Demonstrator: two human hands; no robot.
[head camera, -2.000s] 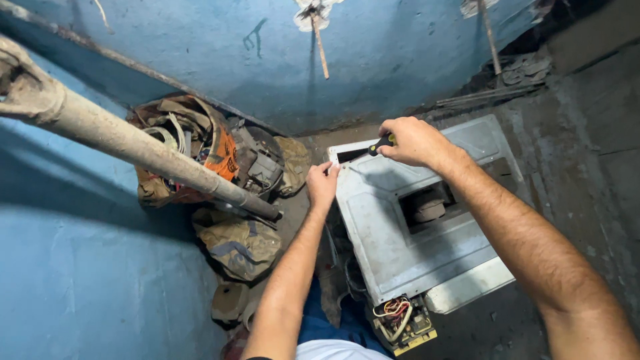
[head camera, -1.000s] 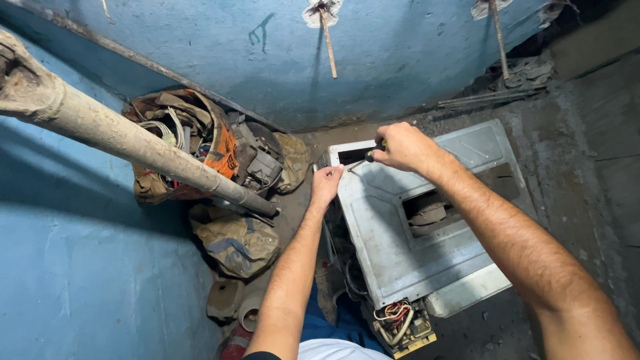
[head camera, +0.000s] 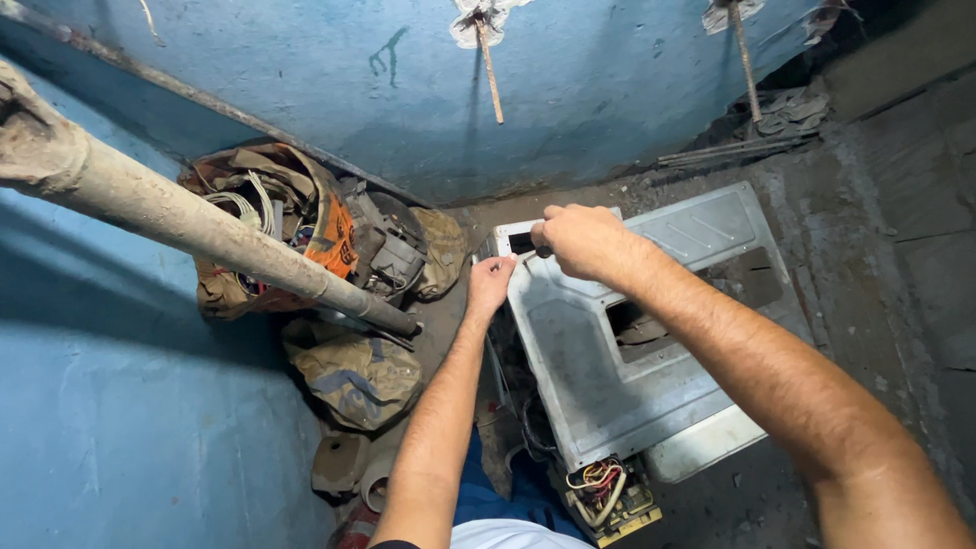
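Note:
A grey sheet-metal panel (head camera: 579, 366) with square cut-outs covers a large appliance in front of me. My right hand (head camera: 583, 240) is closed around the dark handle of a screwdriver (head camera: 543, 251), whose shaft points down-left at the panel's far left corner. Right beside that tip, the fingertips of my left hand (head camera: 492, 280) rest at the corner edge; whether they pinch something small cannot be told. A module with red and white wires (head camera: 602, 484) shows at the panel's near edge.
A thick rusty pipe (head camera: 191, 217) slants across the left. Behind it stand a fabric bag of cables (head camera: 332, 236) and a crumpled sack (head camera: 366, 381). Metal rods (head camera: 489, 72) stick out of the blue wall (head camera: 595, 99). Thin bars (head camera: 732, 149) lie at its foot.
Both hands have stayed at the panel's corner. My right hand has turned a little around the screwdriver, and its shaft now shows beside the left fingertips.

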